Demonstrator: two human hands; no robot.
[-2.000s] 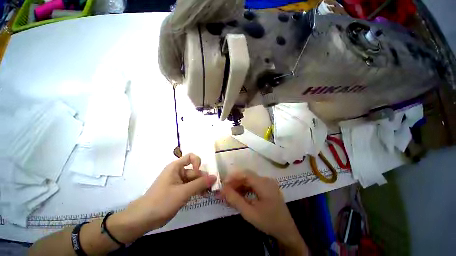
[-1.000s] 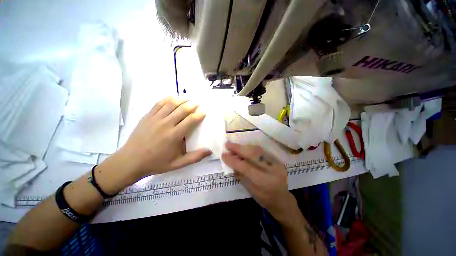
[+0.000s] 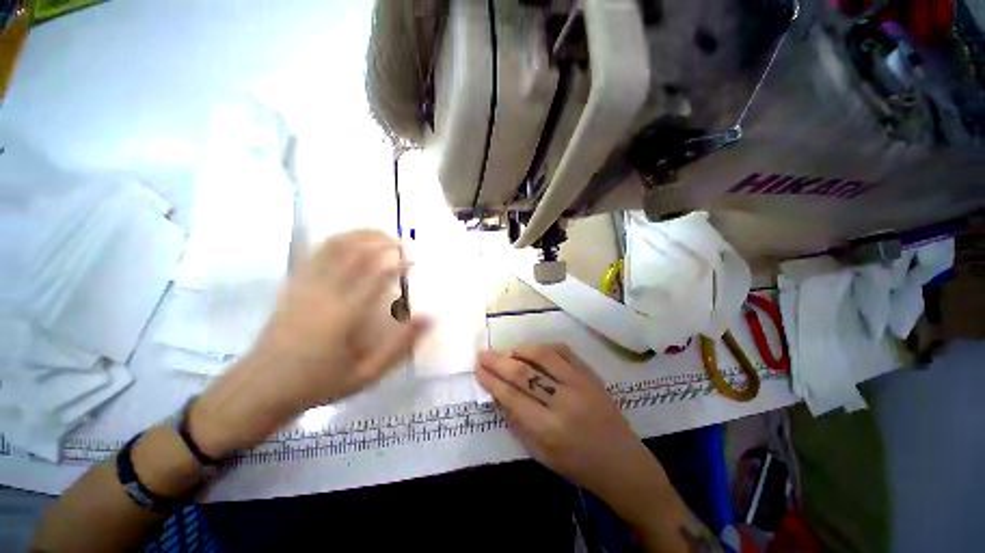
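Note:
A white fabric piece [image 3: 448, 329] lies flat on the machine bed in front of the presser foot area, washed out by the lamp. My right hand [image 3: 551, 405] rests at its lower right edge, fingers together on the cloth. My left hand [image 3: 340, 313] is blurred, at the left side of the piece, fingers somewhat spread; contact with the cloth is unclear. The sewing machine head [image 3: 540, 119] stands above; needle and foot are hidden in glare. Stacks of white cut pieces [image 3: 232, 248] lie left of my left hand, with more pieces [image 3: 86, 281] further left.
A white strip and pile [image 3: 680, 275] lie right of the needle, partly over yellow-handled scissors [image 3: 731, 373]. Red-handled scissors [image 3: 769, 329] are beside them. More white pieces [image 3: 848, 324] hang over the edge at right. A printed ruler [image 3: 356, 434] runs along the front edge.
Since one second ago, my left hand has moved off the middle of the piece towards the left. My right hand has stayed at the right edge. The camera view has shifted.

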